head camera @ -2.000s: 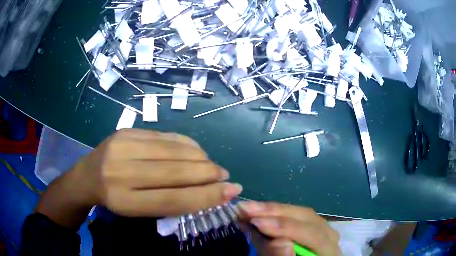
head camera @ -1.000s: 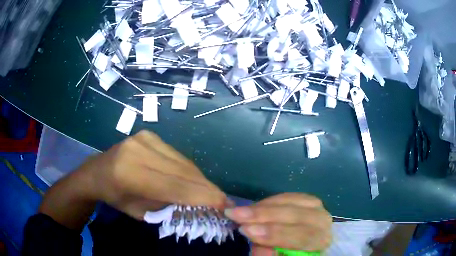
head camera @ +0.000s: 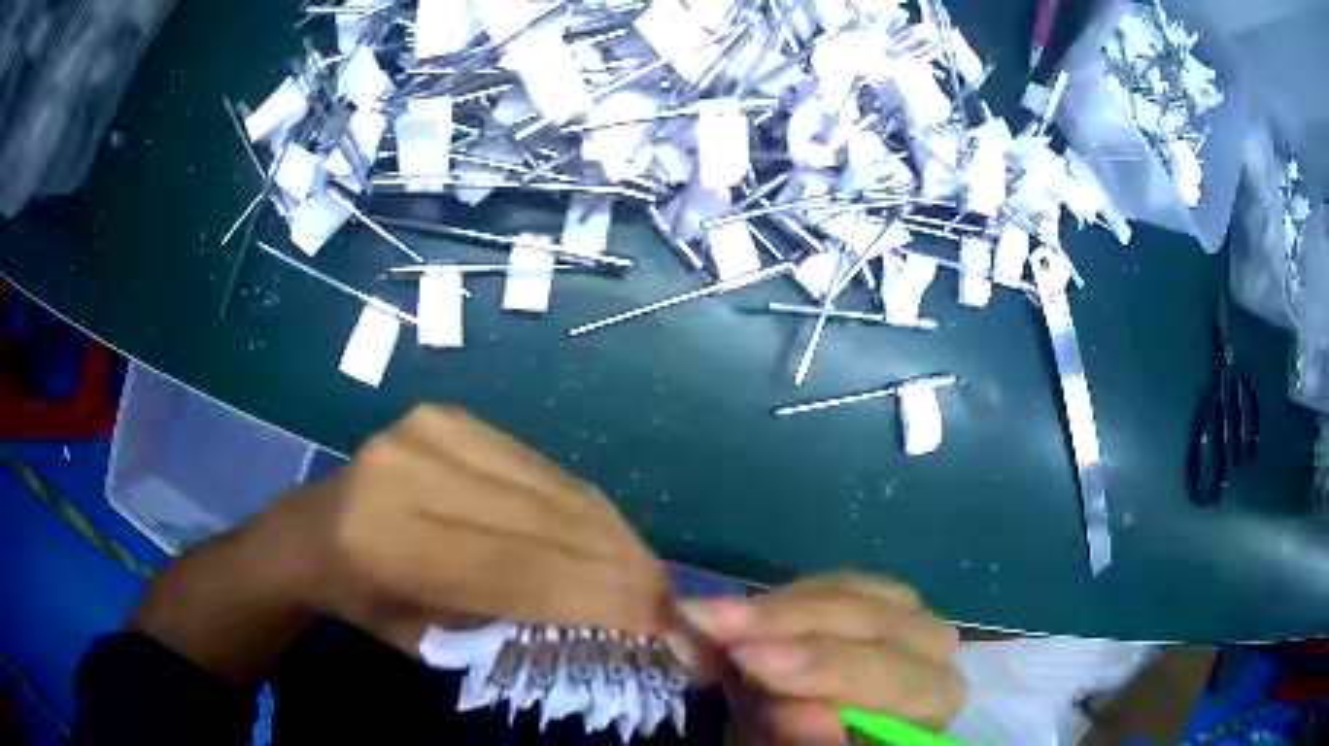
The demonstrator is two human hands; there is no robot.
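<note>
My left hand [head camera: 481, 532] holds a fanned bunch of metal rods [head camera: 583, 663] with white flag tags [head camera: 569, 707], at the bench's front edge. The tags hang down below the fingers. My right hand [head camera: 838, 649] touches the right end of the bunch with its fingertips and holds a slim green hand tool [head camera: 896, 727], whose tip is hidden. A large pile of tagged rods [head camera: 714, 146] lies on the dark green bench top [head camera: 671, 423]. One tagged rod [head camera: 918, 415] lies apart from it.
A steel ruler [head camera: 1076, 415] and black-handled scissors or snips [head camera: 1224, 423] lie at right. A purple-red pen-like tool [head camera: 1042, 32] and clear boxes with tagged pieces [head camera: 1224, 204] are at upper right. A translucent bin [head camera: 204, 445] is below the left edge, crumpled plastic [head camera: 1049, 692] below the right.
The bunch has turned in my left hand, so its tags hang lower instead of the bare rod ends. The green tool has shifted and tilted in my right hand. The view has moved slightly.
</note>
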